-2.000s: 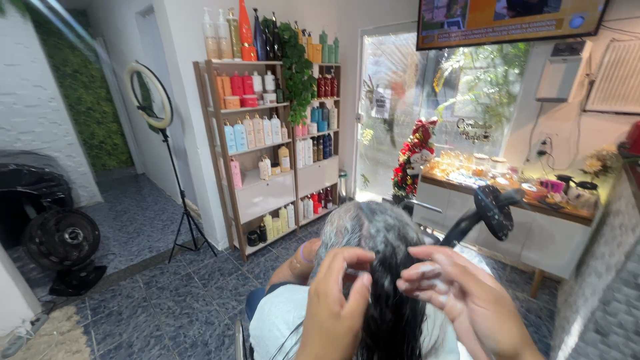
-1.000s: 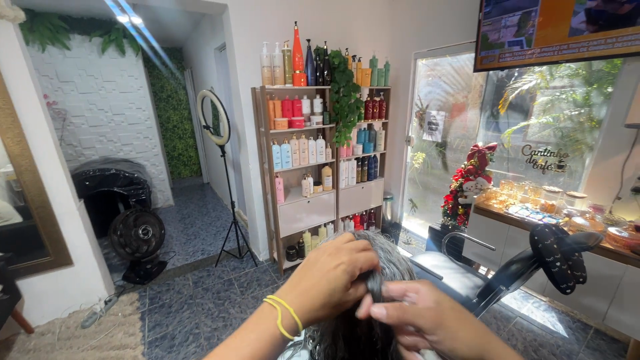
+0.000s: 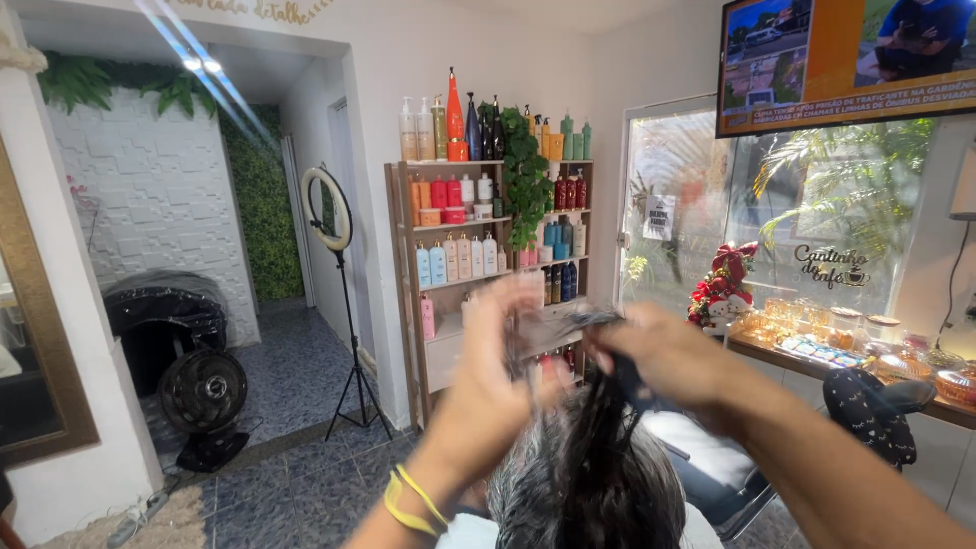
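Below my hands is the back of a seated person's head, its dark, grey-streaked hair (image 3: 591,480) damp-looking and partly lifted. My right hand (image 3: 648,354) grips a dark lock raised above the head. To its left, my left hand (image 3: 496,358) is blurred, fingers curved and spread around thin strands; whether it holds them is unclear. Yellow bands (image 3: 412,499) circle my left wrist. Part of a white covering (image 3: 698,530) shows at the person's shoulders.
Bottles fill a wooden shelf unit (image 3: 465,286) ahead. A ring light on a tripod (image 3: 354,335) and a black fan (image 3: 204,396) stand left. At right are a black salon chair (image 3: 720,488), a patterned black item (image 3: 869,419) and a counter (image 3: 793,358) with glassware.
Both hands were close together at the hair one second ago; now they are raised and farther apart, with a lock lifted in my right hand. The view has swung left since the oldest frame.
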